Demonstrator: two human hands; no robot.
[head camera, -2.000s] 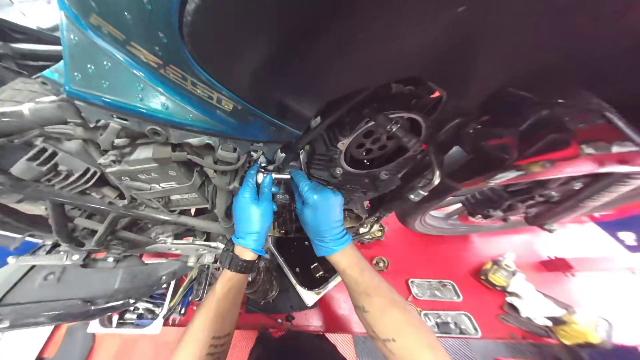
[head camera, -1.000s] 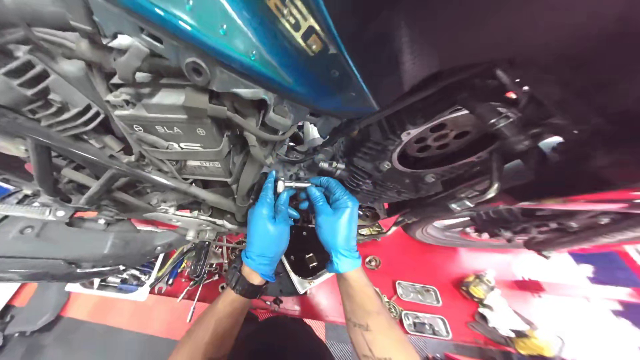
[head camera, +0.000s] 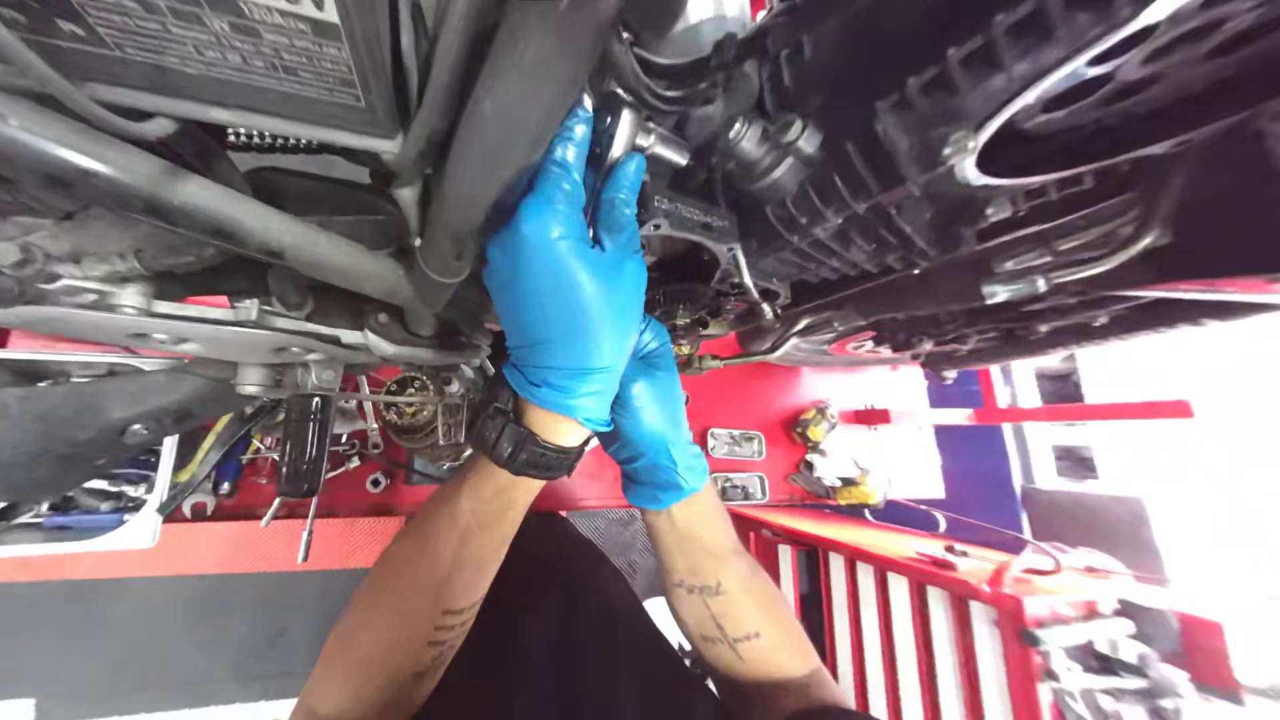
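Note:
My left hand (head camera: 570, 270), in a blue glove, reaches up beside the dark frame tube of a motorcycle (head camera: 510, 130). Its fingers are round a ratchet with a chrome socket (head camera: 650, 140), whose end points right toward a bolt fitting (head camera: 770, 145) on the finned black engine. Socket and fitting look apart. Below and partly behind it is my right hand (head camera: 655, 430), also gloved; its fingers are hidden behind the left hand, so what it holds does not show. An open engine port (head camera: 685, 260) with a metal rim lies just right of my hands.
Under the bike, a red work surface (head camera: 590, 480) carries wrenches, a black-handled screwdriver (head camera: 305, 445) and a round gear part (head camera: 408, 405). Two small metal trays (head camera: 735, 444) sit to the right, near a yellow-and-black tool (head camera: 815, 425). The battery (head camera: 220, 60) is at upper left.
The view has moved much closer to the bike. Both hands earlier met at a small metal piece with fingertips; now the left reaches up with the ratchet and the right is lower behind it.

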